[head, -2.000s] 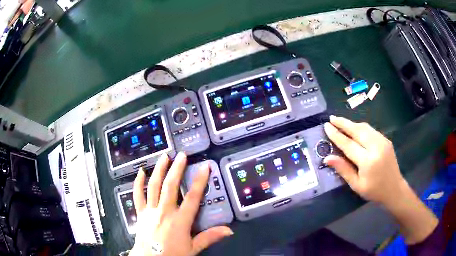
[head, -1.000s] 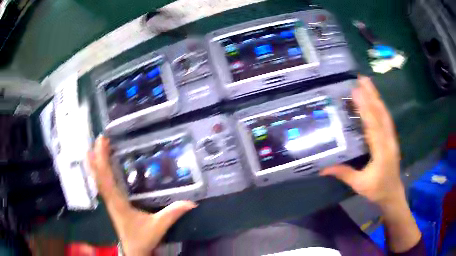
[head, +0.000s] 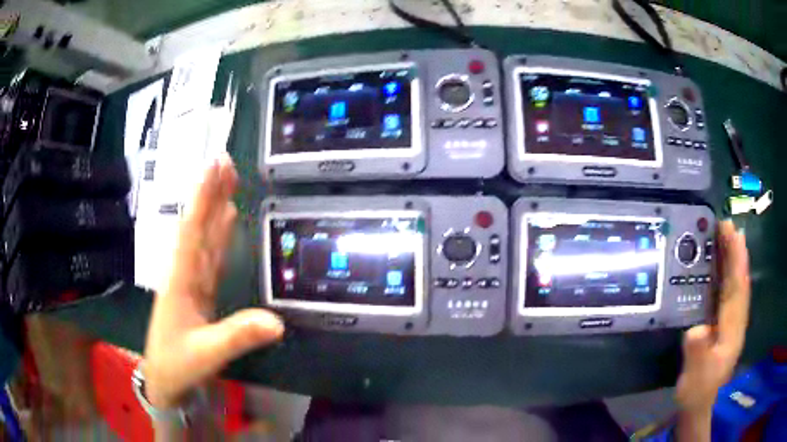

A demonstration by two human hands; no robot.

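Several grey portable media players lie face up in two rows of two, screens lit with icons: upper left (head: 462, 154), upper right (head: 686, 175), lower left (head: 466, 318), lower right (head: 689, 304). Glare crosses the lower screens. My left hand (head: 194, 293) is open left of the lower left player, thumb near its bottom left corner, fingers over the white sheets' edge. My right hand (head: 720, 319) is upright along the right edge of the lower right player, seemingly touching it; whether it presses is unclear.
White printed sheets (head: 177, 129) lie at the left, beside stacked black units (head: 69, 216). USB sticks (head: 747, 182) lie at the right. Wrist straps (head: 643, 26) reach onto the pale ledge behind. A red stool (head: 116, 388) is below left and a blue crate (head: 742, 401) below right.
The view has turned and shifted, so the players appear straighter. My left hand has come off the lower left player to its left side. My right hand has moved from the controls to the right edge.
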